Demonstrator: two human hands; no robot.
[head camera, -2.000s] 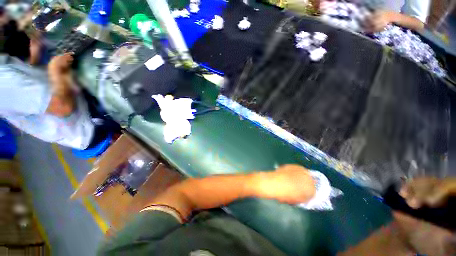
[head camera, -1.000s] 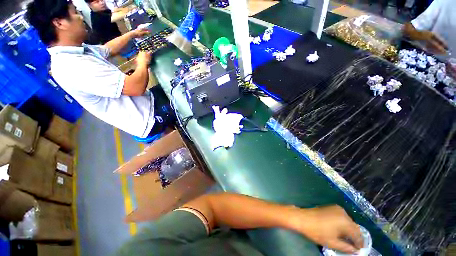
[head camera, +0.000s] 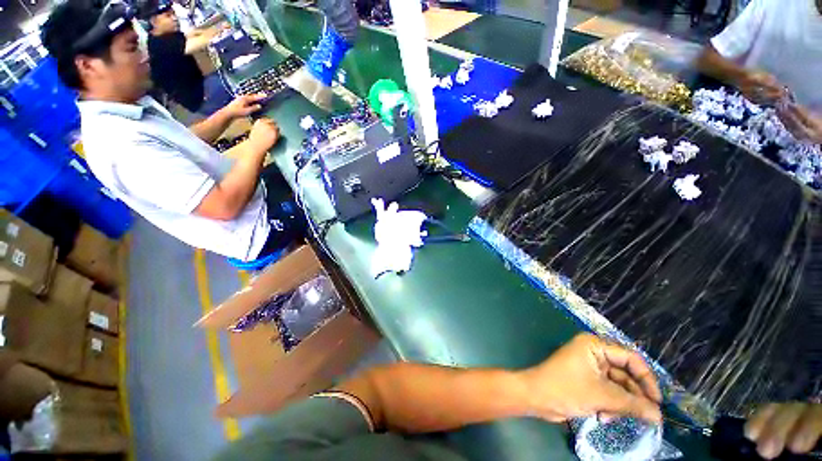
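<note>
My left hand is over the green bench at the lower right, fingers curled just above a small clear bag of tiny silver-grey specks. Whether its fingertips pinch anything is too small to tell. My right hand is partly cut off at the lower right edge, its fingers around a thick black screwdriver. The tool's narrow tip points left, beside the bag.
A white cloth or glove lies on the green bench by a black box. White part clusters sit on the black belt. An open carton stands left of the bench. People work at left and upper right.
The view has swung left, then steadied. My left hand has risen off the bag, which now shows below it. My right hand and the screwdriver have come back into view since one second ago.
</note>
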